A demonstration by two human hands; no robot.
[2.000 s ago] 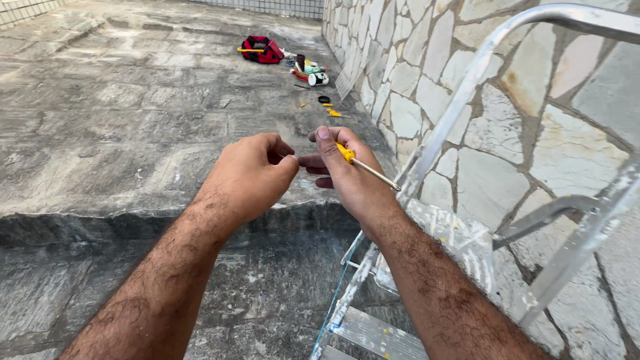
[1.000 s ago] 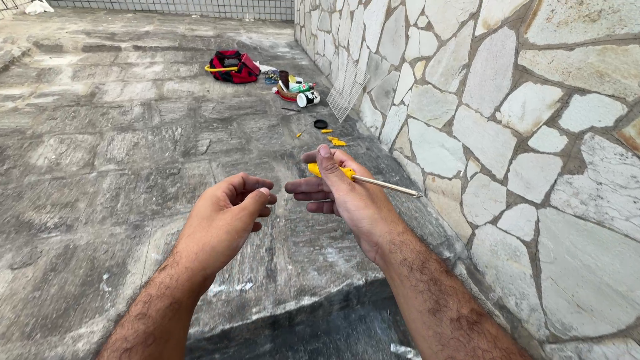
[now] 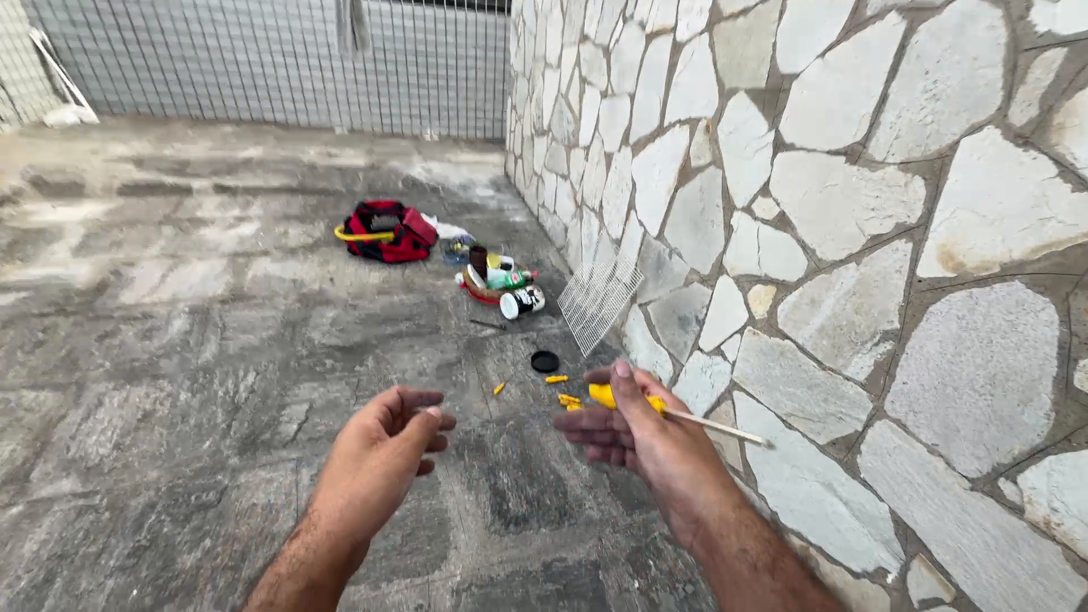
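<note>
In the head view my right hand [image 3: 650, 433] holds a screwdriver [image 3: 625, 398] by its yellow handle, between thumb and palm. The metal shaft points right, toward the stone wall, and my other fingers reach out to the left. My left hand [image 3: 387, 450] is at the centre left with nothing in it, its fingers loosely curled and the thumb near the index finger. A gap separates the two hands. Beyond them, on the stone floor, lie small yellow pieces [image 3: 557, 379] and a round black lid [image 3: 545, 362].
A red and black tool bag [image 3: 387, 231] with a yellow curved piece stands farther off. Beside it are a white and black can [image 3: 522, 302], a green bottle [image 3: 512, 280] and a white wire grid [image 3: 599, 297] against the stone wall [image 3: 969, 365]. A tiled wall [image 3: 255, 68] closes the back.
The view has moved forward, and the stepladder seen at the right two seconds ago is out of sight. My hands are farther apart; the screwdriver stays in my right hand.
</note>
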